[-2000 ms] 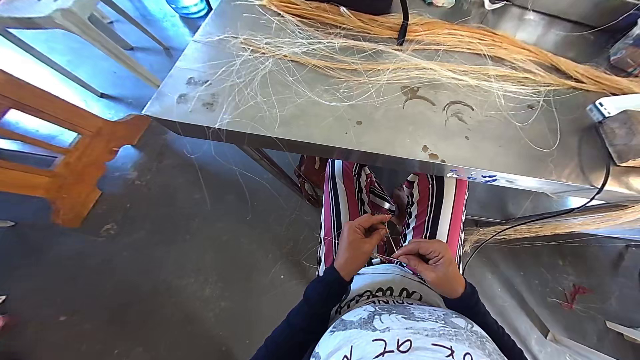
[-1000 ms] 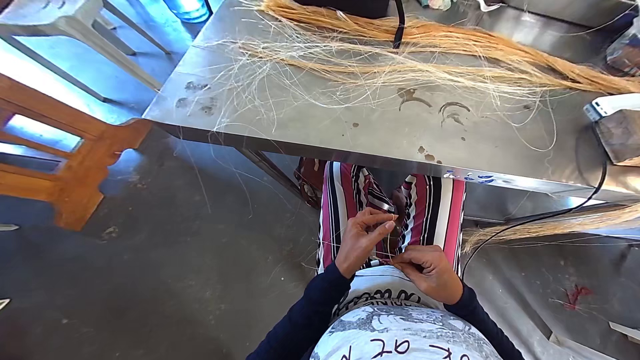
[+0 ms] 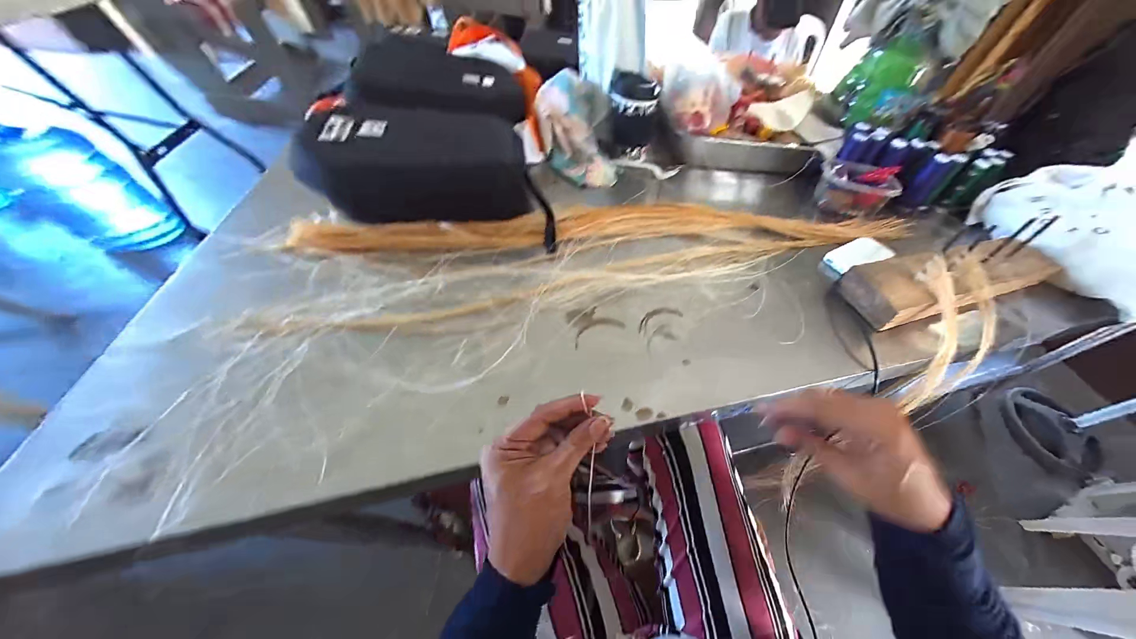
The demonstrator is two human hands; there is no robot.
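Note:
My left hand [image 3: 546,475] pinches a thin pale strand [image 3: 591,488] between thumb and fingertips, just off the near edge of the metal table [image 3: 426,426]. The strand hangs down over my striped trousers. My right hand [image 3: 856,453] is raised to the right, blurred; whether it holds anything I cannot tell. Beyond the hands, loose pale fibres [image 3: 426,311] spread across the tabletop, and a thicker orange-tan fibre bundle [image 3: 621,222] lies behind them. At the right, a wooden block [image 3: 941,284] with dark upright pins has pale fibre hanks [image 3: 945,328] draped over its front.
A black bag [image 3: 417,169] with a strap stands at the back left. Behind the fibres are a metal tray [image 3: 754,155], a plastic container [image 3: 856,188] and several thread spools [image 3: 932,169]. A black cable [image 3: 790,550] hangs off the near edge by my right hand.
The view has tilted up to the table. My hands were close together over my lap; now they are apart, my right hand out to the right and my left still pinching.

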